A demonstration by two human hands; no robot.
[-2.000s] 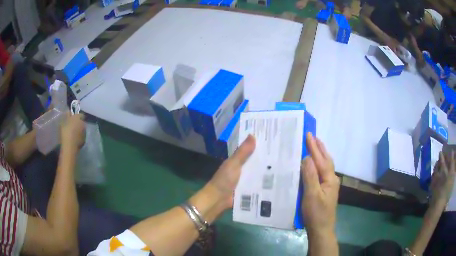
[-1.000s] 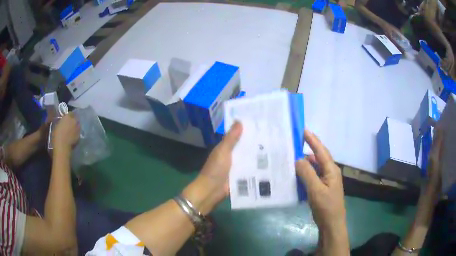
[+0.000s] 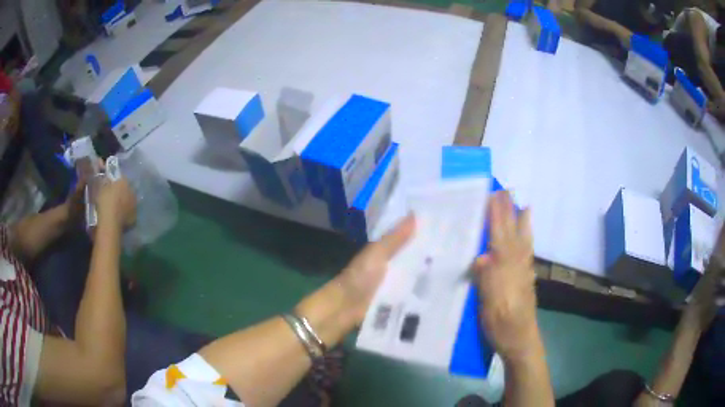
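A white and blue carton [image 3: 425,274] is held above the lap at the table's edge. Its white printed face with barcode is towards me, slightly blurred. A light blue flap sticks up at its top and a blue side shows on the right. My left hand [image 3: 370,274] grips the carton's left edge, thumb on the white face. My right hand [image 3: 509,278] lies along the blue right side, fingers pointing up and nearly straight. Whether it grips or only presses is unclear. The carton's far side is hidden.
On the white table [image 3: 358,48] stand a blue-topped carton [image 3: 346,139], an open carton [image 3: 278,163] and a white-topped carton [image 3: 230,115]. More cartons [image 3: 636,234] stand right. A neighbour's hands [image 3: 111,199] hold a clear bag at left. Another person's arm [image 3: 692,334] is at right.
The carton has tilted, its bottom now swung right, and its light blue top flap shows more. My right hand's fingers have straightened along its side. An open carton at the far right is no longer there.
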